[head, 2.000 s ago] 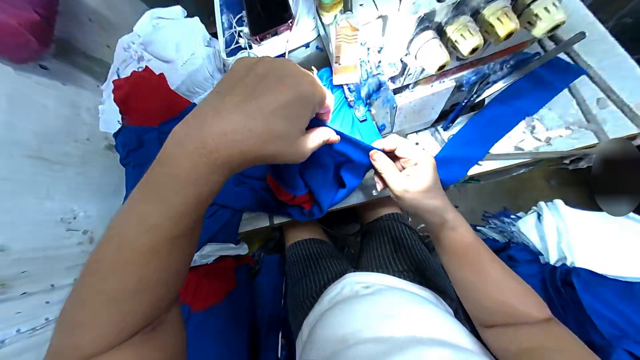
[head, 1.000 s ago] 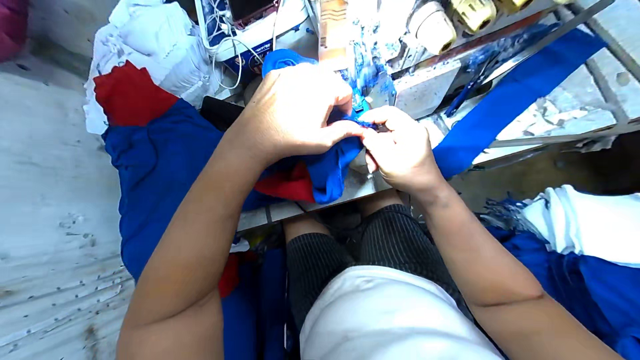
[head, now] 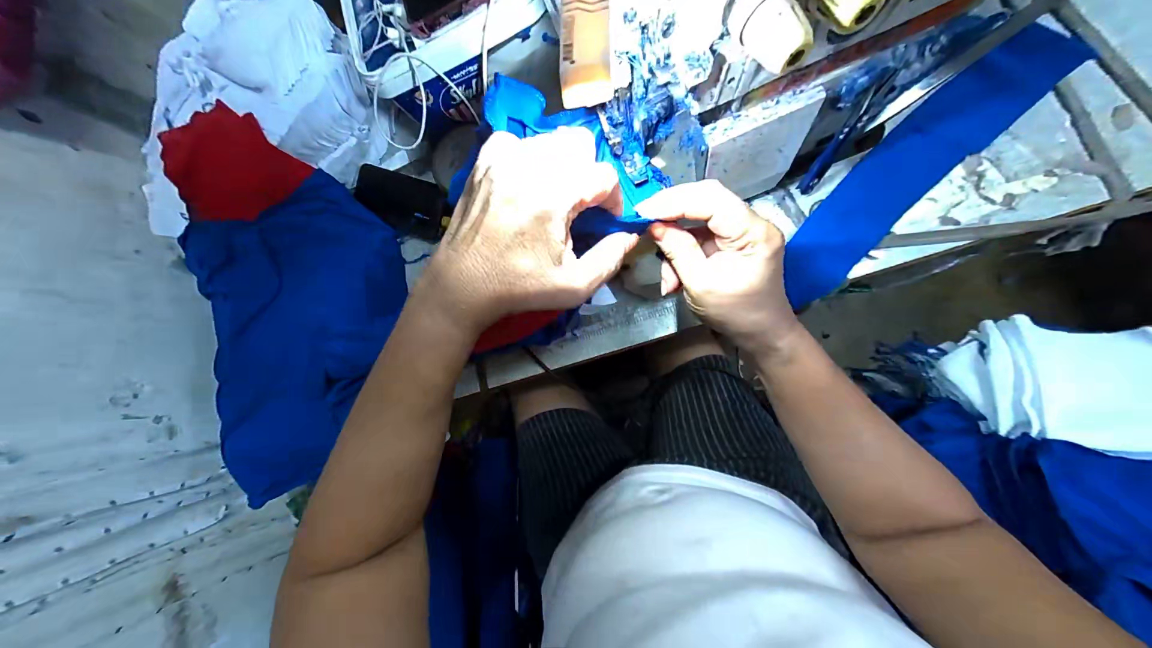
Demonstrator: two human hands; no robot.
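My left hand (head: 531, 225) grips the edge of a blue cloth piece (head: 513, 103) between thumb and fingers, and the cloth bunches beneath it with a red part (head: 515, 329) showing under the wrist. Close at its right, my right hand (head: 720, 247) pinches the same edge at the fingertips. Both hands are at the machine area, by a blue-stained mechanism (head: 643, 117) that looks like part of a sewing machine. From behind my right hand a long blue fabric strip (head: 927, 162) runs up to the right. A blue garment piece with a red end (head: 297, 315) lies left of my left forearm.
White cloth (head: 270, 81) is heaped at the upper left, near a white container (head: 450, 63) with a cable over it. Yellowish thread cones (head: 774, 31) stand at the top. Metal bars (head: 1089, 126) edge the right side. Folded white cloth (head: 1062, 387) lies over blue cloth (head: 1017, 486) at lower right.
My hands have come closer together at the blue cloth's edge than two seconds ago. The blue and red piece at the left lies more spread out. The view has shifted.
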